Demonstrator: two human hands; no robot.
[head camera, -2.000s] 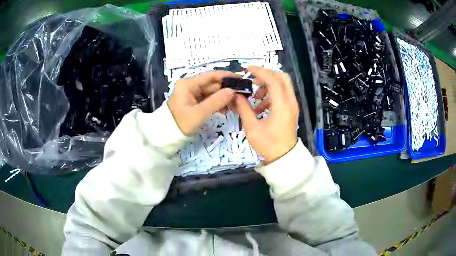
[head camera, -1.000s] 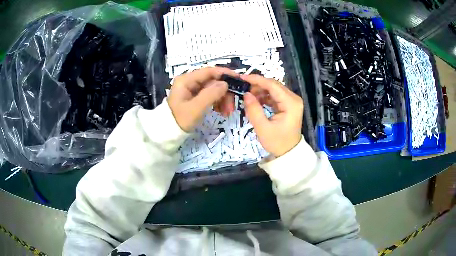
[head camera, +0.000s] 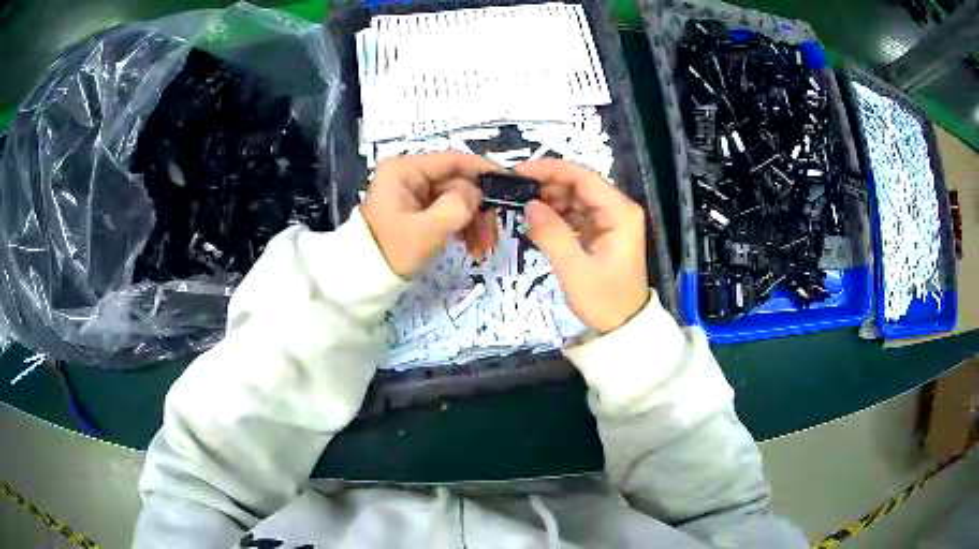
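A small black plastic housing (head camera: 509, 190) is held level above the middle tray. My left hand (head camera: 427, 212) grips its left end between thumb and fingers. My right hand (head camera: 589, 233) grips its right end the same way. The hands hide the ends of the housing. Loose white strips (head camera: 472, 316) lie in the middle tray (head camera: 472, 383) below and around the hands. I cannot tell whether a strip is in the housing.
A clear plastic bag (head camera: 70, 252) of black housings (head camera: 231, 182) lies at the left. Rows of white strips (head camera: 478, 64) fill the middle tray's far end. Right of it stands a blue tray (head camera: 789, 325) of black parts, then a narrow tray (head camera: 918, 325) of white pieces.
The housing has turned from tilted to nearly level between my fingers. Both hands stay in almost the same place above the middle tray.
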